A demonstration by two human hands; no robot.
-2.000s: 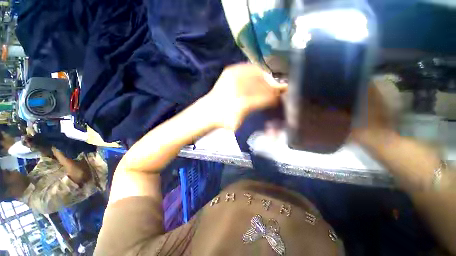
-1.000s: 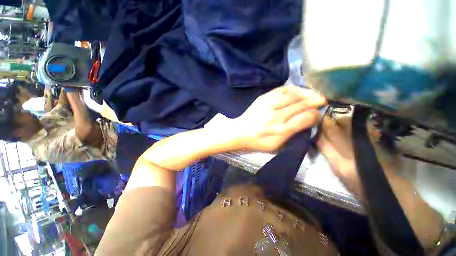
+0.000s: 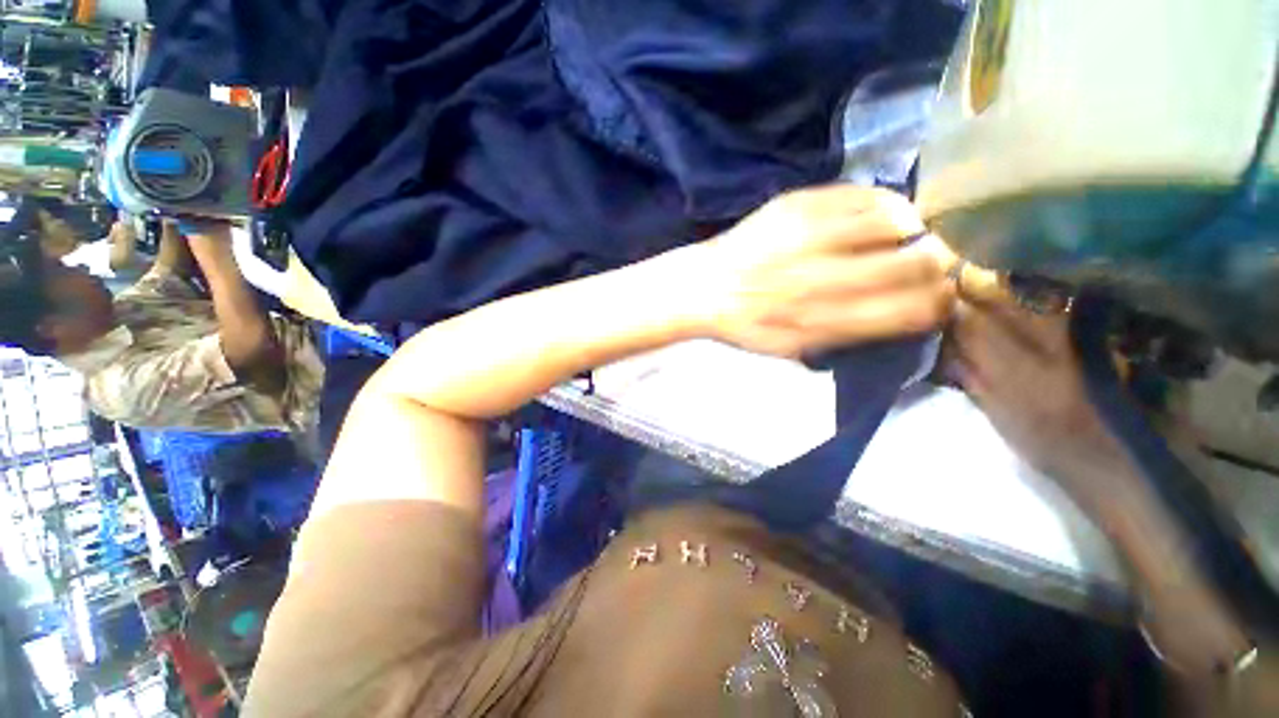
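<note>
My left hand (image 3: 835, 274) is at the sewing machine head (image 3: 1122, 126), its fingertips pinching navy cloth by the needle area. My right hand (image 3: 1017, 358) is just right of it, fingertips almost touching the left ones and partly under the head; what they hold is hidden. A navy band (image 3: 849, 421) hangs from under my left hand over the table edge toward the lap. Another dark strip (image 3: 1143, 435) runs down across my right forearm. The navy garment heap (image 3: 491, 154) lies left of and beyond my left forearm.
The white table (image 3: 701, 407) has a worn front edge. A blue crate (image 3: 536, 484) is below it. A grey machine part (image 3: 176, 154) and red handle loops (image 3: 271, 171) are at the far left. Another person (image 3: 183, 351) sits at the left.
The machine head sits further right in view than a second ago. My hands are close together at the needle area, and the navy band hangs lower and flatter below my left hand.
</note>
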